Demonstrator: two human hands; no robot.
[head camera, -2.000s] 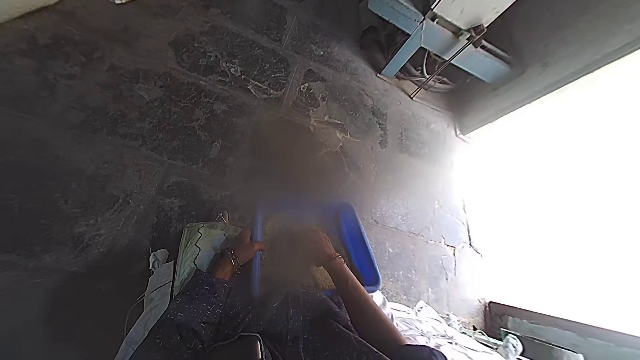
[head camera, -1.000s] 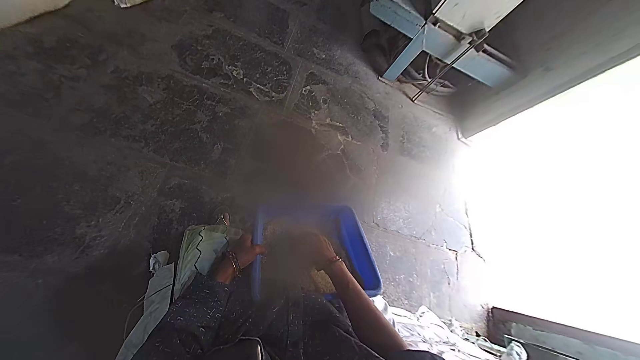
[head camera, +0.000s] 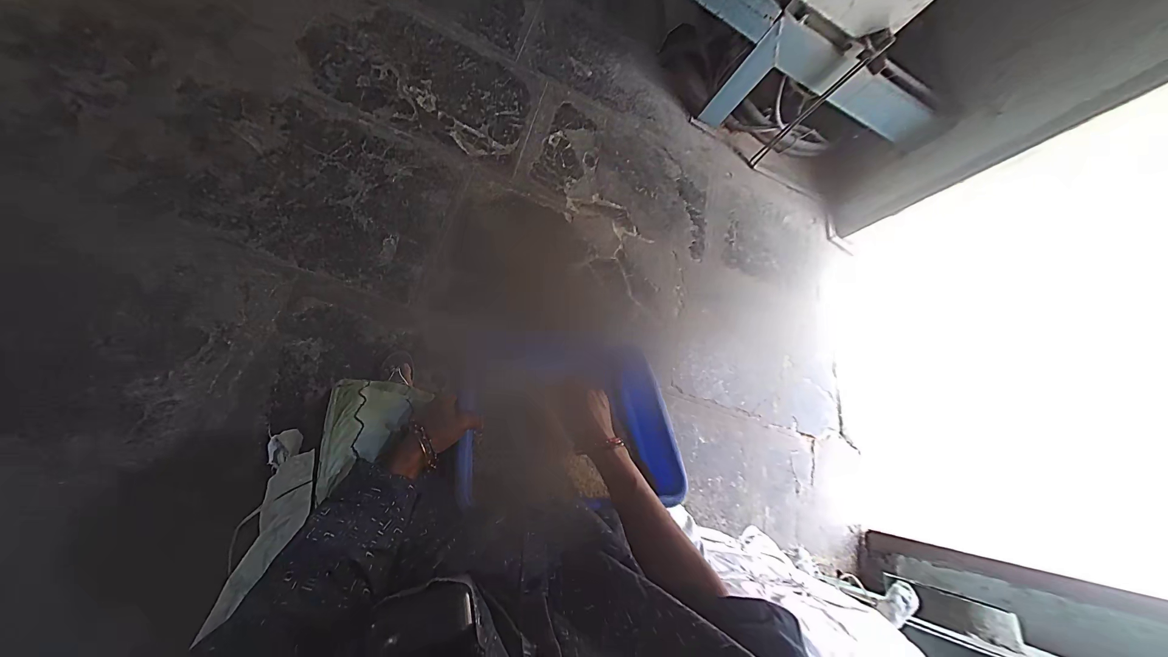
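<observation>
A blue plastic tub (head camera: 659, 429) stands in front of my lap, with some tan grainy material (head camera: 586, 476) visible at its bottom. My left hand (head camera: 442, 423), with bangles at the wrist, is at the tub's left rim, its fingers over the edge. Inside the tub is my right hand (head camera: 589, 415), which wears a red band at the wrist. A blurred smear in the view covers its fingers and the tub's middle, so whether it holds anything cannot be seen.
A greenish sack (head camera: 351, 424) and white cloth or sacking (head camera: 286, 497) lie left of the tub. White plastic sheeting (head camera: 776, 570) is at the lower right. A light blue metal frame (head camera: 776, 55) with cables stands beyond, upper right, on the dark stone floor (head camera: 365, 182). Bright light fills the right side.
</observation>
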